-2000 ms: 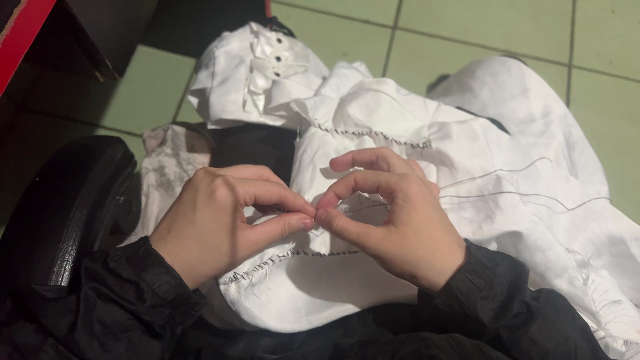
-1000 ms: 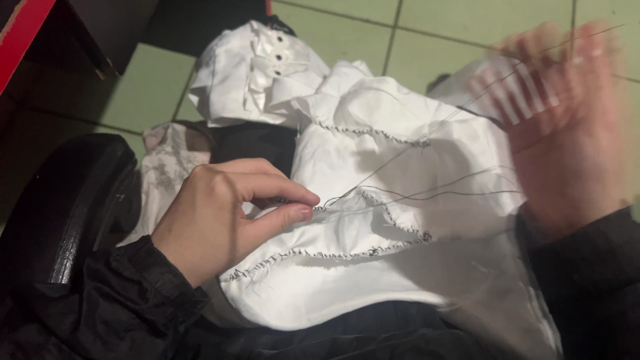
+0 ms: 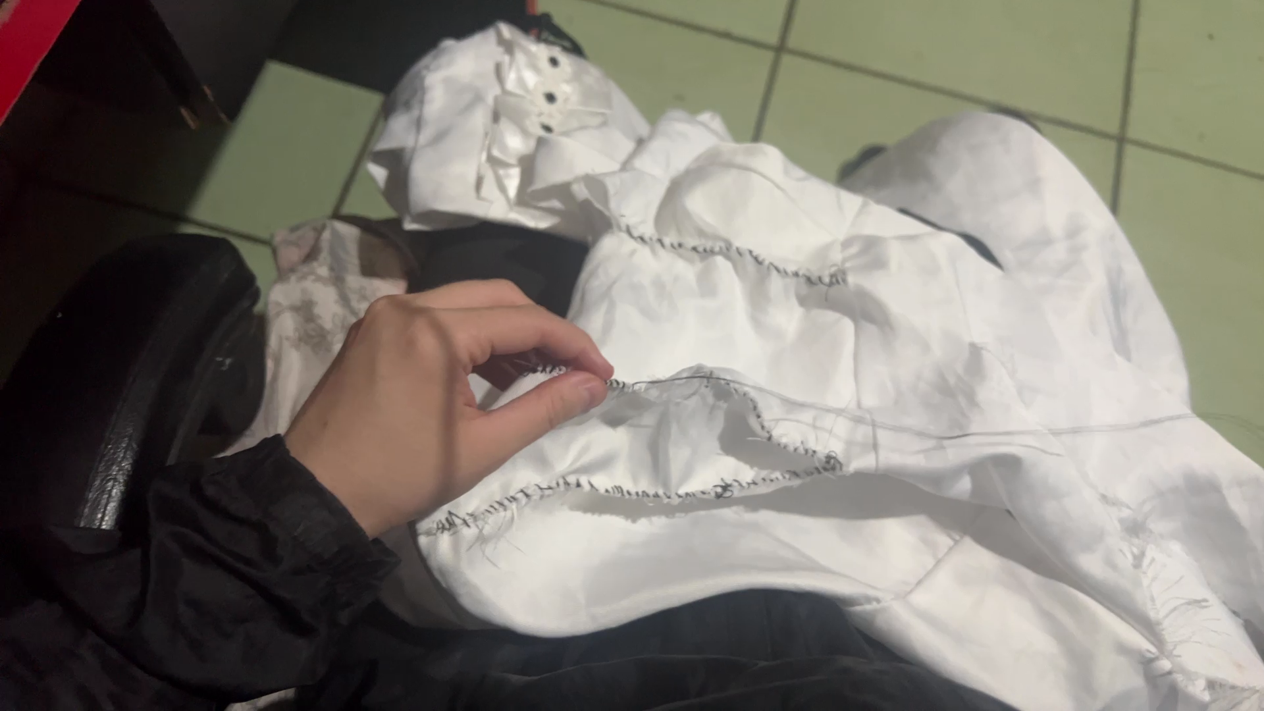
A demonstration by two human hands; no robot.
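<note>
White fabric, gathered and sewn with rough dark hand stitches, lies across my lap. My left hand pinches a stitched edge of it between thumb and index finger. From near those fingertips a dark thread runs off to the right over the cloth. Below the pinch, a second stitched seam crosses the fabric, and another seam lies above it. My right hand is out of the picture. No needle can be made out.
A bunched white part with dark round holes lies at the upper left of the cloth. A black padded armrest stands at the left, beside a stained pale cloth. Green floor tiles show beyond, and a red edge at the top left.
My right hand was at my left fingertips, then moved away to the right with the thread drawn out, and is now out of view. My left hand has kept its pinch in the same place.
</note>
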